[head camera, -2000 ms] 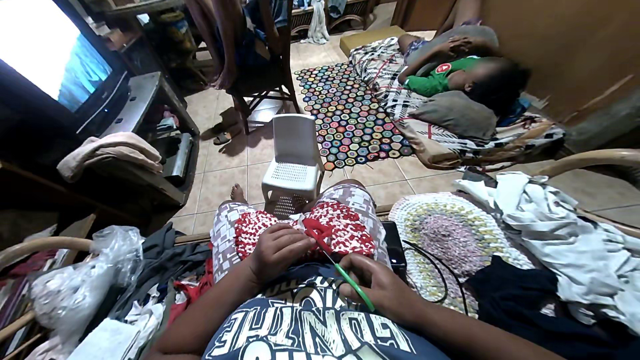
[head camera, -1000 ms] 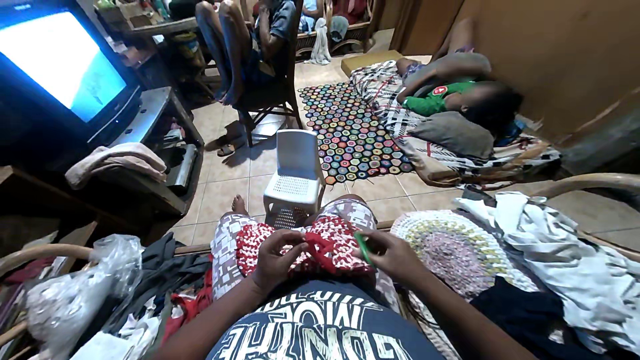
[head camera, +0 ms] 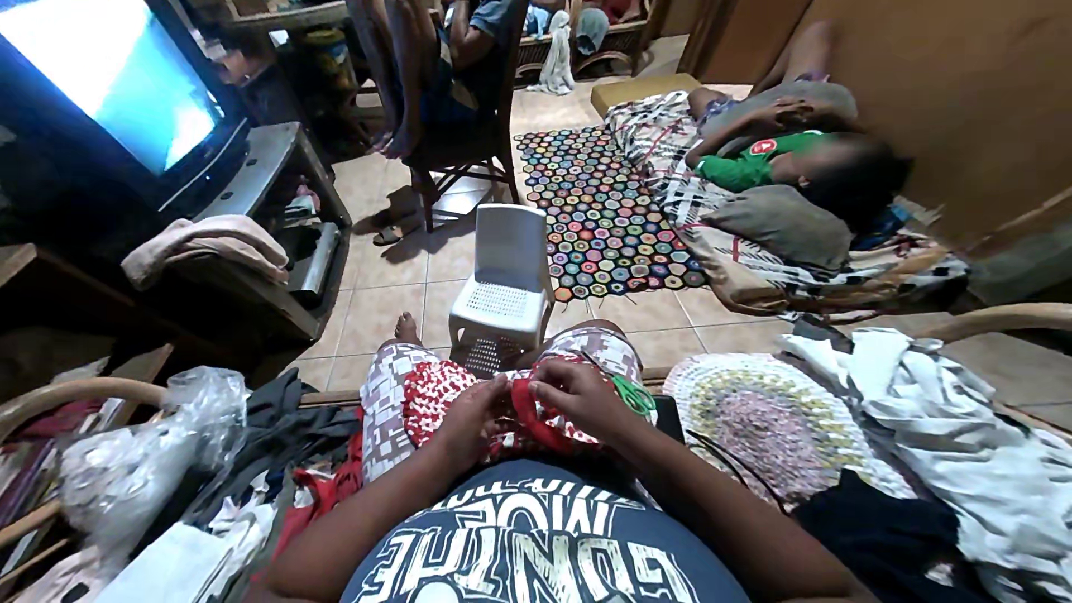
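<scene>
A red and white piece of crocheted fabric (head camera: 437, 400) lies across my lap. Over it, my left hand (head camera: 476, 416) pinches the work near a red fabric strip (head camera: 529, 416). My right hand (head camera: 579, 395) holds the strip between thumb and fingers, and the strip hangs in a loop between the two hands. Green-handled scissors (head camera: 632, 395) rest on my thigh just right of my right hand; their blades are mostly hidden.
A small white plastic chair (head camera: 500, 285) stands before my knees. A round rag rug (head camera: 754, 423) and white cloth (head camera: 930, 419) lie at right, a clear plastic bag (head camera: 151, 452) at left. One person sits on a chair ahead; another lies on a floor mattress.
The green-handled scissors, held in my right hand two seconds ago, now lie on my thigh. My right hand has come back toward my left and taken the red strip.
</scene>
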